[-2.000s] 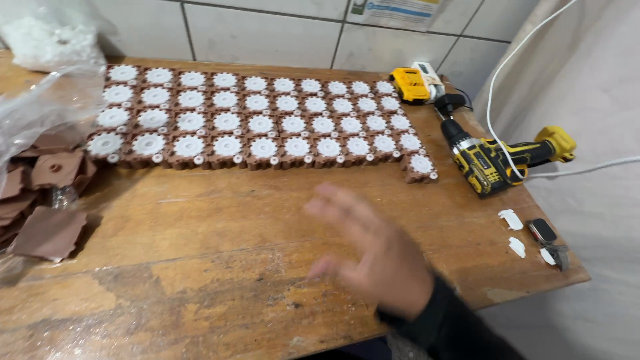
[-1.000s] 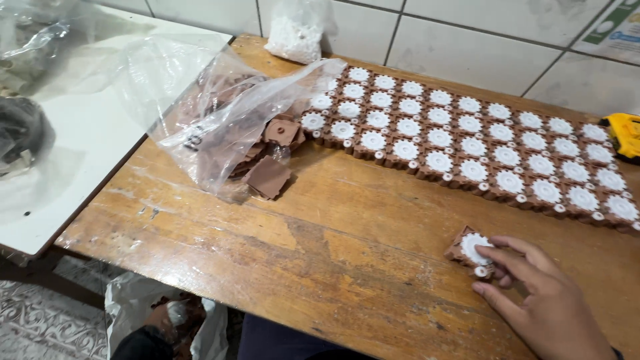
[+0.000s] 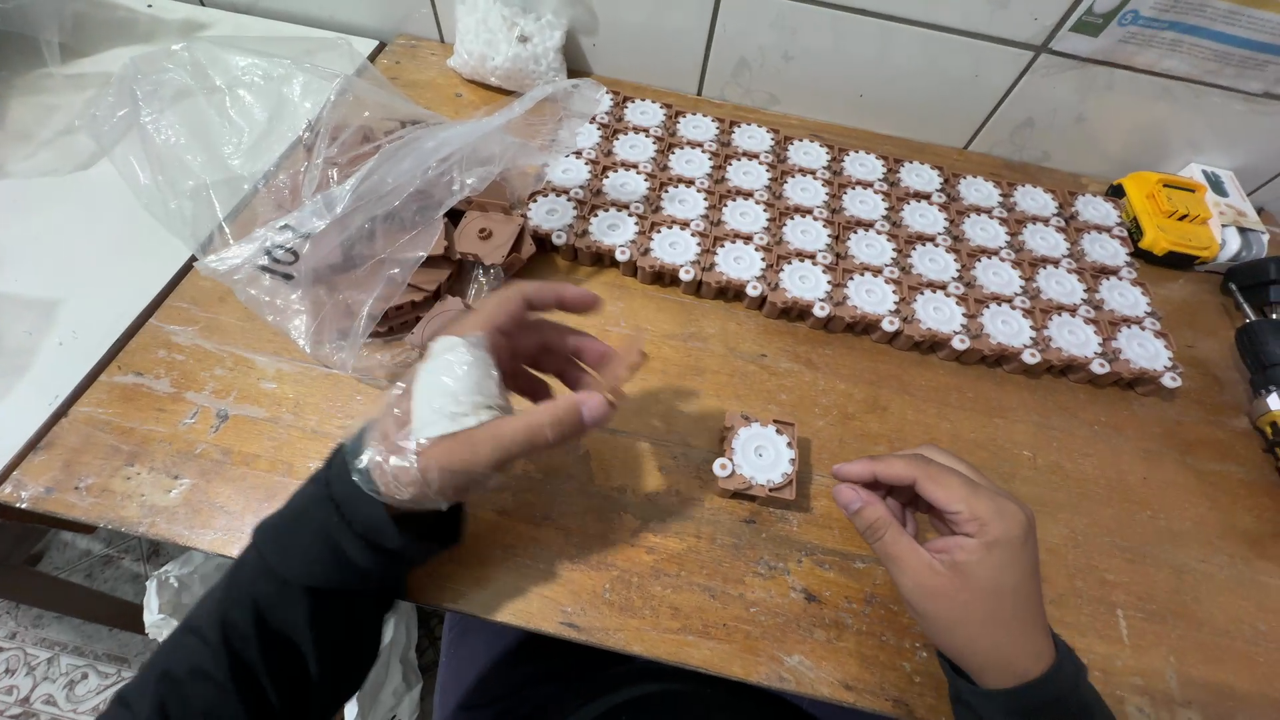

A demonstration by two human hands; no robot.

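Observation:
My left hand [image 3: 520, 390], its palm and wrist wrapped in a white pad and clear film, is raised over the table's middle. Between its thumb and fingers is a thin brown plastic piece [image 3: 626, 366], blurred and nearly edge-on. A single brown plastic housing [image 3: 735, 482] with a white toothed gear [image 3: 763, 454] and a small white roller [image 3: 722, 467] lies on the wood between my hands. Just right of it, my right hand [image 3: 950, 550] has thumb and forefinger together, with nothing visible between them. Rows of similar housings with gears [image 3: 805, 235] stand behind.
A clear plastic bag [image 3: 330, 230] spills brown plastic covers [image 3: 487, 236] at left. Behind it stands a bag of small white parts [image 3: 510, 45]. A yellow battery [image 3: 1165, 218] and a partly visible cordless drill [image 3: 1260, 350] are at right. The wooden table [image 3: 600, 560] meets a white surface [image 3: 90, 270].
My left hand has come into view with a thin brown piece. My right hand, at the single housing one second ago, has let go and is now beside it.

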